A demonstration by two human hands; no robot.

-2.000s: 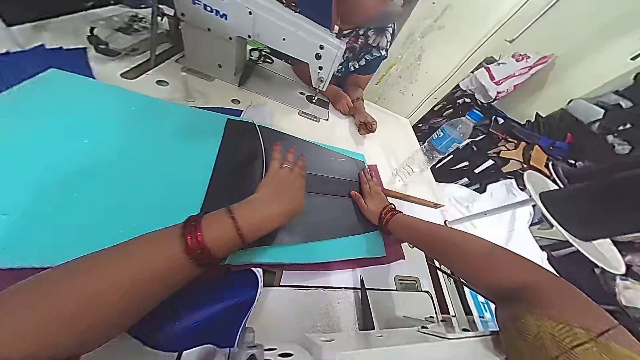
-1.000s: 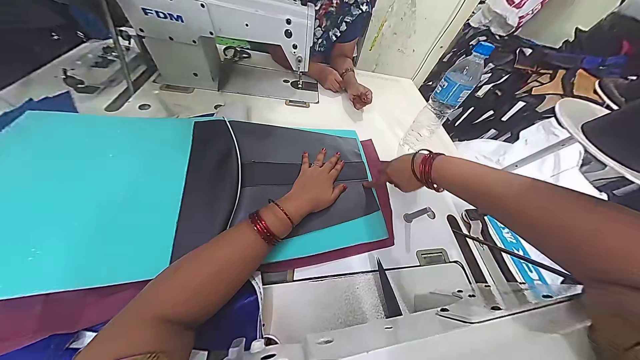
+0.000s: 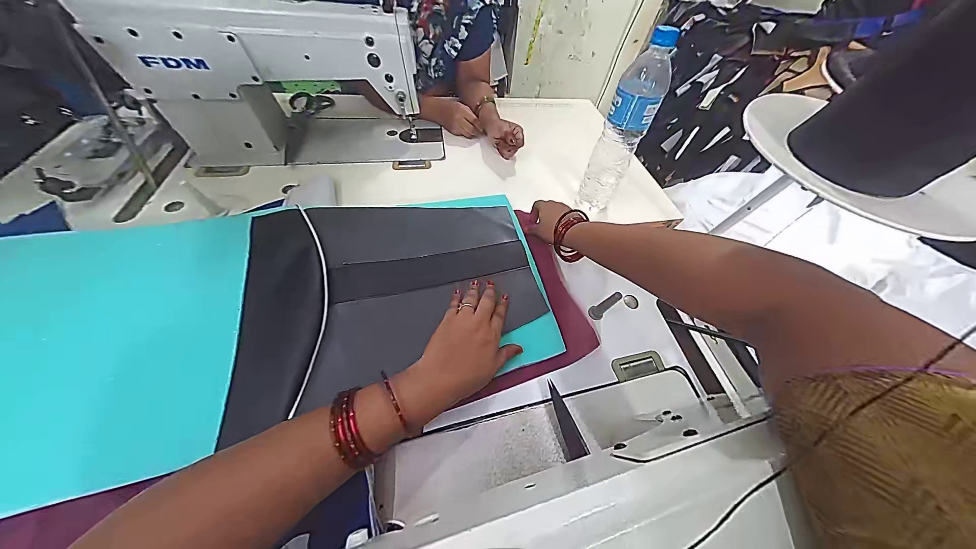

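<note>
Black and grey fabric [image 3: 381,229] with a white piping line lies on a turquoise sheet [image 3: 114,343], over maroon fabric [image 3: 568,324]. My left hand [image 3: 469,343] rests flat on the grey part near its right end, fingers slightly spread, thumb over the turquoise edge. Beyond it, my right hand [image 3: 545,221] has its fingers bent at the far right corner of the maroon fabric, seemingly pinching it; the fingertips are partly hidden. Red bangles circle both wrists.
A white sewing machine [image 3: 252,53] stands behind the fabric, with a co-worker's hands [image 3: 488,130] beside it. A plastic water bottle [image 3: 629,114] stands at the table's right. Another machine's white body [image 3: 610,496] lies in front, and a black thread cone [image 3: 884,107] is at right.
My right hand has moved from the middle of the fabric's right edge to its far corner. My left hand has shifted toward the near right part of the grey fabric.
</note>
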